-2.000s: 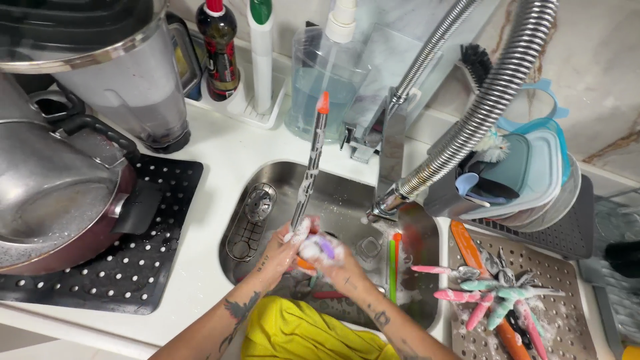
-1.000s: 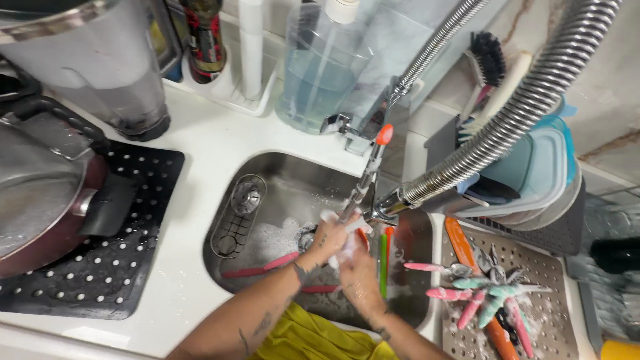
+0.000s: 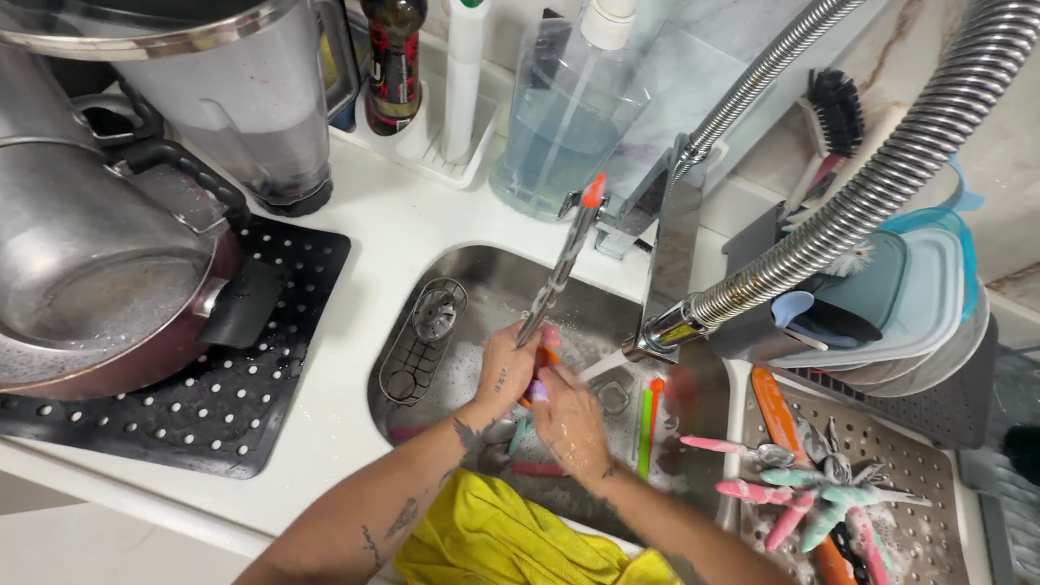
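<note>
My left hand [image 3: 505, 367] is closed around a long metal utensil with an orange tip [image 3: 562, 264], which points up and away over the sink [image 3: 390, 357]. Against it, my right hand [image 3: 571, 418] is closed on something orange and purple, mostly hidden by the fingers. Water runs from the spring-hose faucet [image 3: 656, 335] just beside my right hand. Green and orange sticks [image 3: 647, 426] and a pink handle [image 3: 539, 470] lie in the sink among suds. Soapy cutlery with pink and mint handles [image 3: 837, 494] is piled on the perforated drainboard [image 3: 918, 455].
A large pot [image 3: 219, 305] rests on a black mat [image 3: 301, 341] at the left, near a blender jar [image 3: 236, 114]. Behind the sink stand a bottle [image 3: 393, 73] and a soap dispenser [image 3: 561, 138]. A dish rack [image 3: 967, 390] holds containers. A yellow cloth [image 3: 496, 536] hangs in front.
Both hands stay over the sink with the orange-tipped utensil. Water now streams beside my right hand.
</note>
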